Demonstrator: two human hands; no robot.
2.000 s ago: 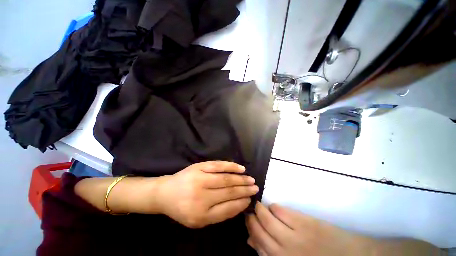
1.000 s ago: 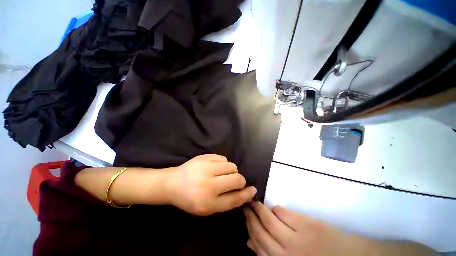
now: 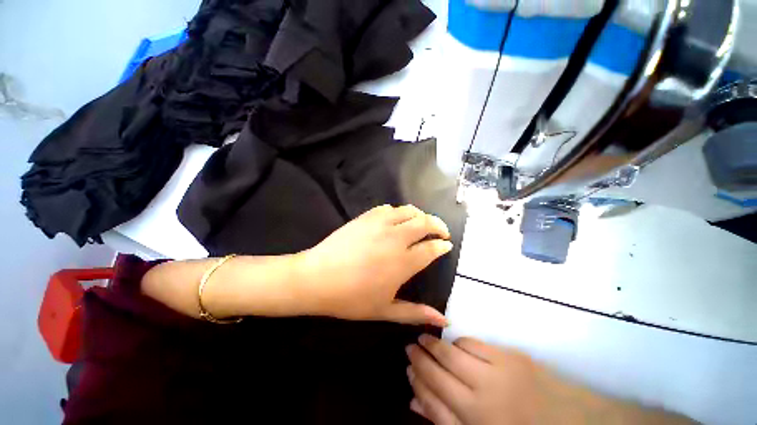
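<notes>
The dark cut panel lies on the white table, its right edge running down from the lit presser foot and needle area. My left hand lies palm down on the panel near that edge, its thumb spread below the fingers. My right hand is at the bottom, below my left thumb, with its fingertips closed at the panel's lower edge; the exact grip is partly hidden.
A heap of dark cut pieces lies at upper left, with a blue item behind it. A red plastic item is at lower left. The machine head fills the upper right; a grey-blue attachment sits below it.
My left hand has moved up and right along the panel's edge, and its thumb and fingers have spread. My right hand has stayed nearly in place. The camera view has shifted slightly.
</notes>
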